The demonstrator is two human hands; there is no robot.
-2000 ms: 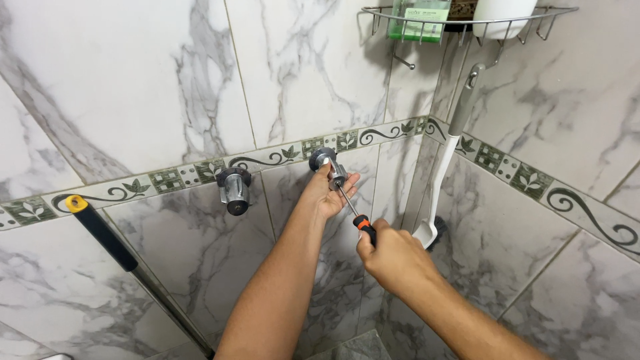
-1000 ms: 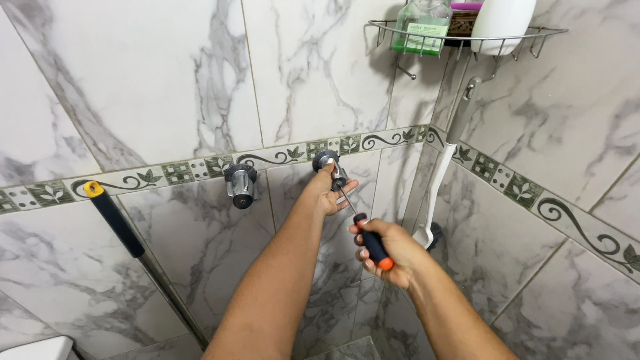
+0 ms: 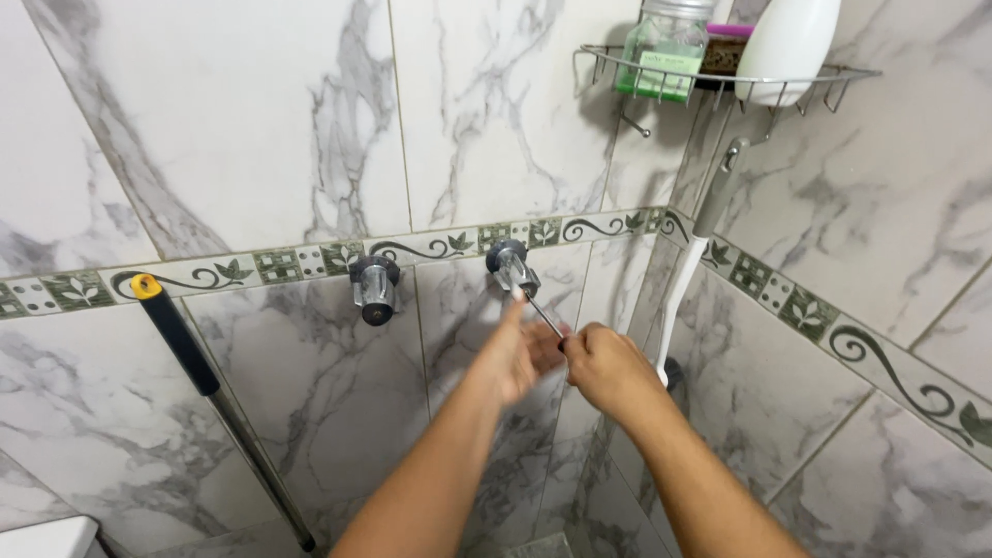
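Two chrome tap handles stick out from the tiled wall. My right hand (image 3: 612,368) is closed around the grip of a screwdriver (image 3: 546,316), whose shaft points up and left to the front end of the right tap handle (image 3: 514,267). Just below that handle is my left hand (image 3: 527,349), slightly blurred, its thumb near the handle's end and its other fingers spread behind the shaft. Whether the thumb touches the handle cannot be made out. The left tap handle (image 3: 375,291), with a dark cap on its end, stands untouched.
A wire corner shelf (image 3: 845,75) holds a green jar (image 3: 665,54) and a white bottle (image 3: 787,50). From it hangs a long-handled brush (image 3: 686,287) in the corner. At left, a pole with a black grip (image 3: 180,341) leans on the wall. A white lid edge (image 3: 46,536) shows lower left.
My left fingers have come away from around the right tap handle and opened below it. My right hand has shifted its hold and now covers the screwdriver's grip, which showed before.
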